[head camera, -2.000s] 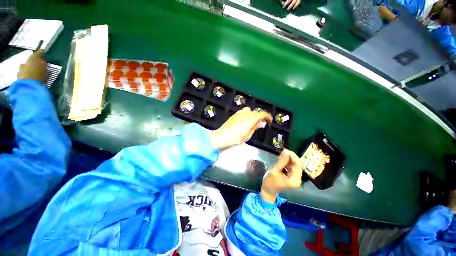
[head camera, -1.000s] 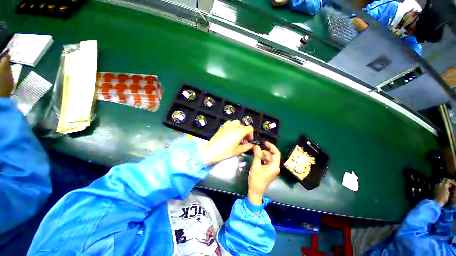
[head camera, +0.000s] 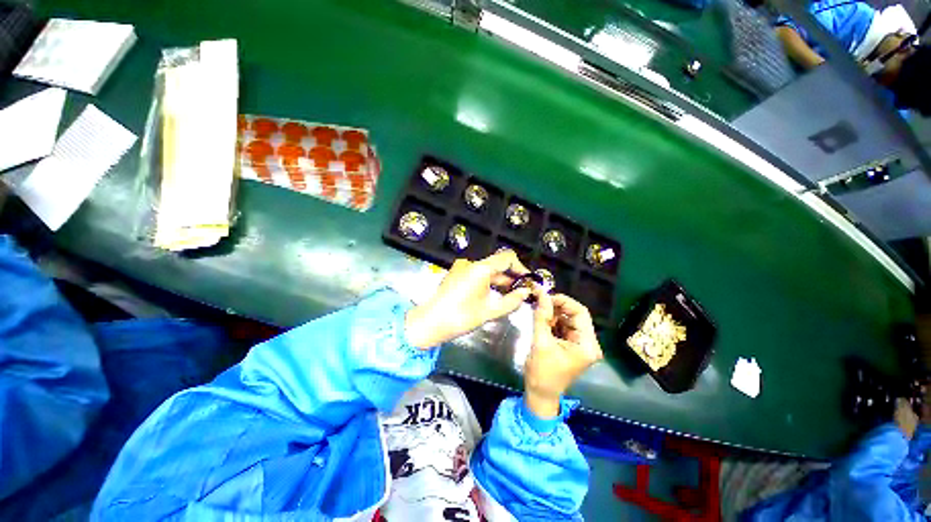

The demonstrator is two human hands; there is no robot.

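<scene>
My left hand holds a dark-rimmed round module in its fingertips, just over the near edge of the black blister tray. My right hand has its fingertips against the module's near right side. A tiny whitish spot shows there; whether the right fingers pinch it or the module is too small to tell. Silvery round modules sit in the tray's pockets. The near right pocket looks dark, with no module showing. My left fingers partly hide the near row.
A black box of beige bits and a white scrap lie right. Left lie an orange-red sticker sheet, bagged cream strips and white sheets. A metal rail runs along the far side. Blue sleeves show at both sides.
My left hand has come away from the tray with a module in its fingertips. My right hand has moved left to meet it. The neighbour's hand at the left has gone from view.
</scene>
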